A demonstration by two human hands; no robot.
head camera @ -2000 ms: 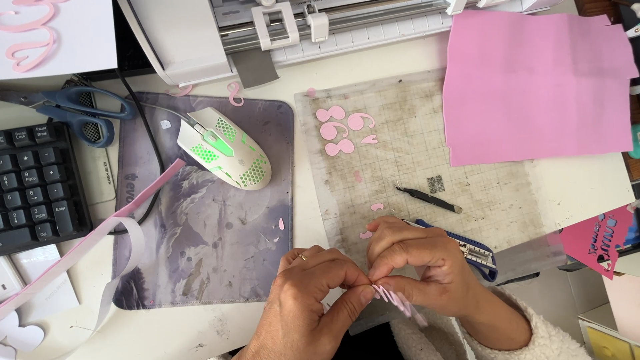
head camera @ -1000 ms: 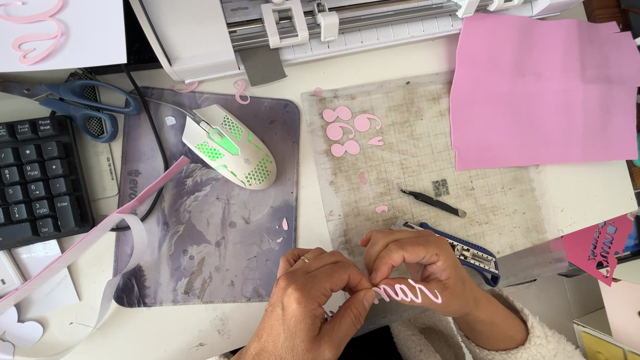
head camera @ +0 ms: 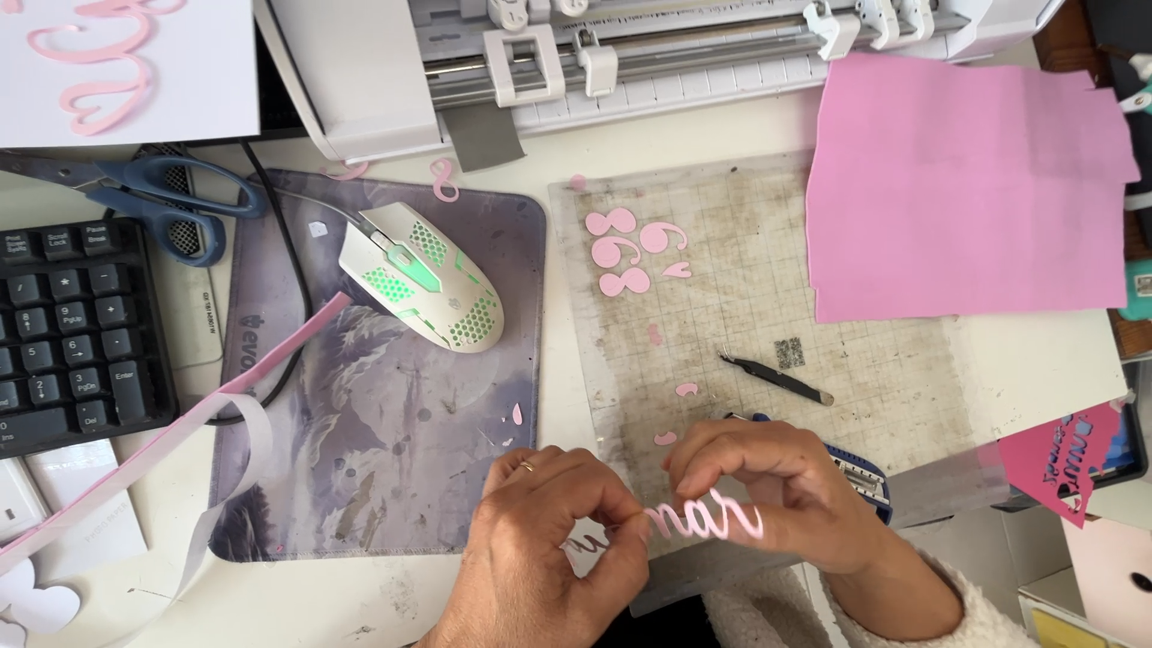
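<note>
Near the bottom centre, my left hand, with a ring on one finger, pinches a pink cut-out of joined script letters between thumb and index finger. The cut-out runs right from those fingertips and rests against the fingers of my right hand; part of it shows through the loop of my left fingers. Beyond my hands, a stained gridded cutting mat carries small pink cut-outs, scraps and black-handled tweezers. A blue utility knife lies partly behind my right hand.
A white cutting machine stands at the back. Pink sheets lie at the right. To the left are a white mouse on a purple mouse pad, blue-handled scissors, a black keyboard and a pink strip with peeled backing.
The cut-out hung down from my fingertips two seconds ago; now its letters stretch rightward across my right hand. My right fingertips have parted from my left ones.
</note>
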